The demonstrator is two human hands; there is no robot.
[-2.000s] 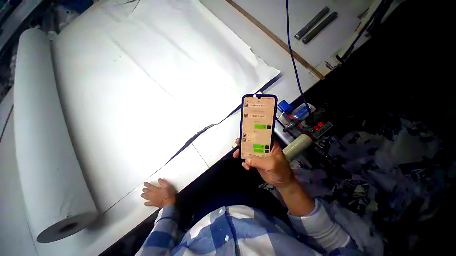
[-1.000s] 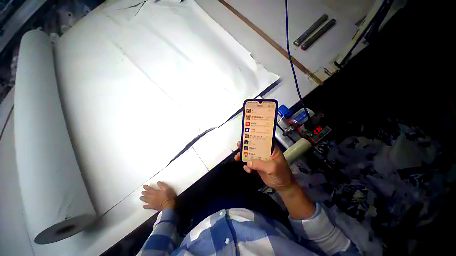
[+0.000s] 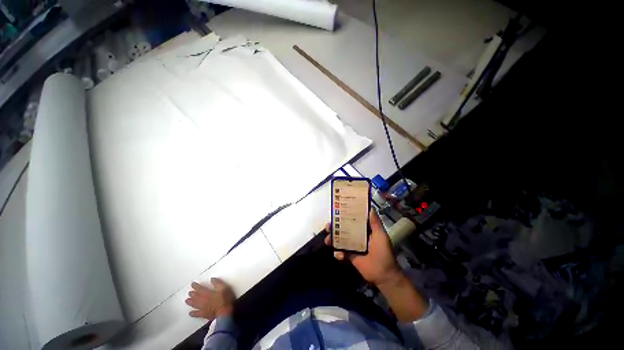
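Note:
My right hand (image 3: pixel 371 256) holds a black smartphone (image 3: pixel 351 215) upright, its lit screen showing a list with small icons. My left hand (image 3: pixel 211 299) lies flat with fingers spread on the white table edge (image 3: pixel 250 273), holding nothing. A white sheet (image 3: pixel 205 150) is spread on the table, its near edge showing a dark, wavy gap. A thick white roll (image 3: pixel 72 219) lies across the left side, its grey end with a core hole towards me.
A long brown strip (image 3: pixel 356 96) and two grey metal bars (image 3: pixel 419 90) lie beyond the sheet. A second white roll (image 3: pixel 294 11) is at the far side. A dark cord (image 3: pixel 380 89) hangs down to blue and red-lit machine parts (image 3: pixel 404 198). Scraps (image 3: pixel 479 263) cover the floor at right.
The view has tilted up, so the table and hands sit lower and the second roll shows. The phone screen went from a chat with green boxes to a list. My left hand stays flat.

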